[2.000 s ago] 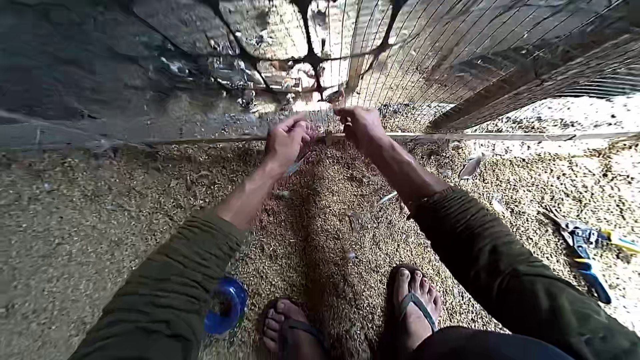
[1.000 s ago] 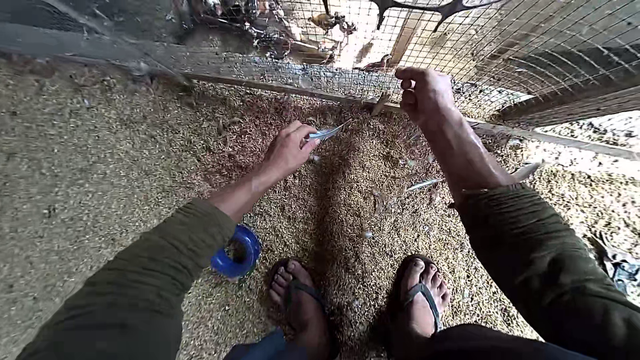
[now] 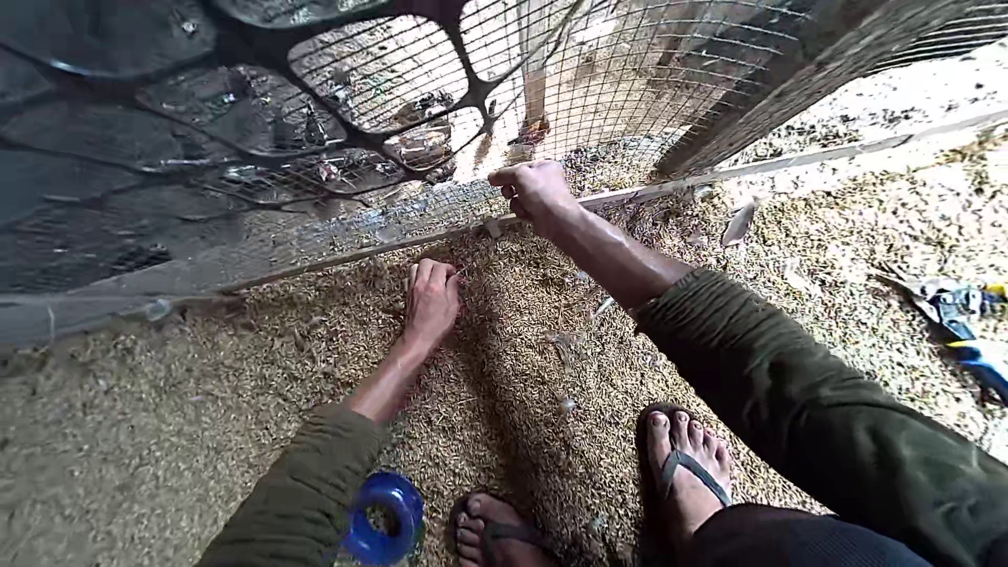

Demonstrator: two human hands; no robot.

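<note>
My left hand (image 3: 432,298) is low over the husk-covered ground near the base board, fingers bent down; whether it holds anything is hidden. My right hand (image 3: 534,189) is curled against the wire mesh (image 3: 622,102), just above the wooden base board (image 3: 677,186); I cannot tell what is between its fingers. Black plastic netting (image 3: 370,142) hangs over the mesh at the upper left.
A blue ring-shaped object (image 3: 384,518) lies by my left forearm. Snips with blue and yellow handles (image 3: 957,319) lie at the right. A wooden post (image 3: 756,87) leans at the upper right. A pale feather (image 3: 739,224) rests on the husks (image 3: 575,354).
My left hand has moved to the ground by the base board; the pale blue strip it held one second ago is no longer visible in it. My right hand remains near the mesh.
</note>
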